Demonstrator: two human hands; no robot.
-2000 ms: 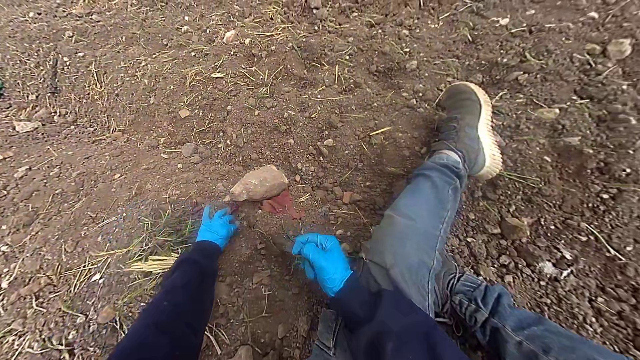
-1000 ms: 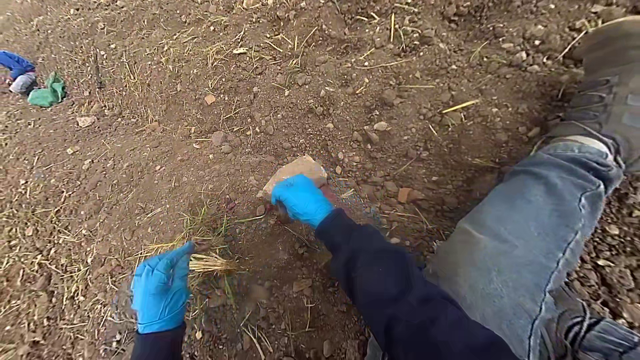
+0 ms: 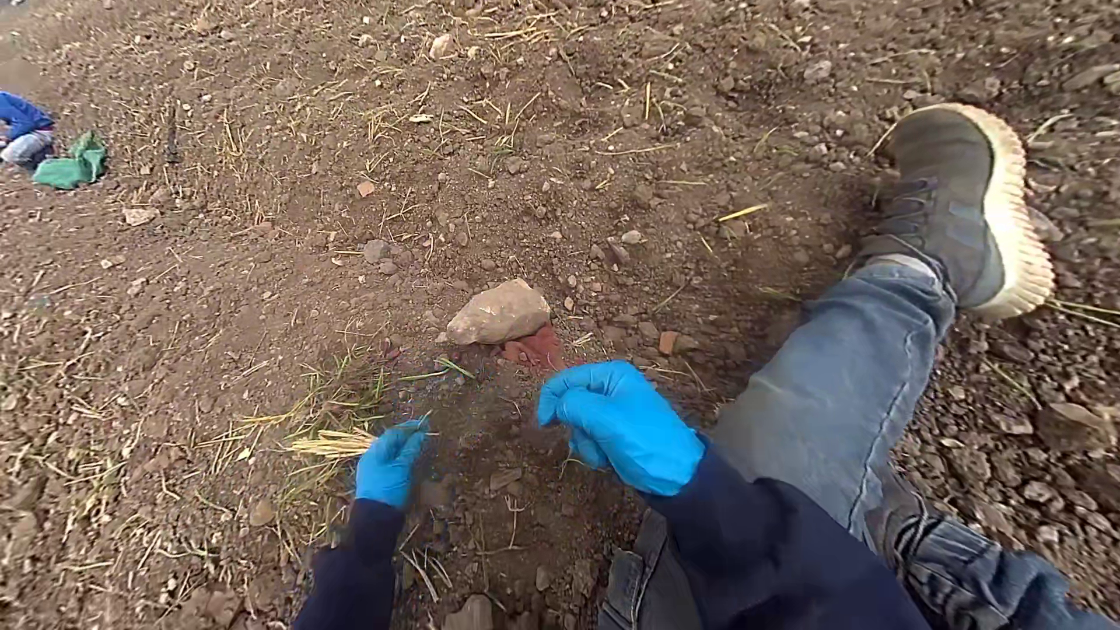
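Both hands wear blue gloves. My left hand [image 3: 389, 464] is low over the soil, right of a tuft of dry straw stubble [image 3: 334, 444]; a thin pale stalk shows at its fingertips, but whether it is pinched cannot be told. My right hand [image 3: 612, 420] hovers with curled fingers below a pale tan stone [image 3: 500, 312]; what is inside the fingers is hidden. Under the stone's lower right edge lies a piece of dark red material [image 3: 535, 348]. A green grass blade [image 3: 455, 367] lies just below the stone.
My outstretched leg in blue jeans [image 3: 840, 367] and a grey laced shoe [image 3: 949, 210] take up the right side. At the far left are a person in blue [image 3: 22, 118] and a green cloth or bag [image 3: 74, 164]. Small stones, clods and straw cover the soil.
My right hand has moved off the stone, toward the lower right of it. The red material, covered a second ago, shows again. The view has shifted.
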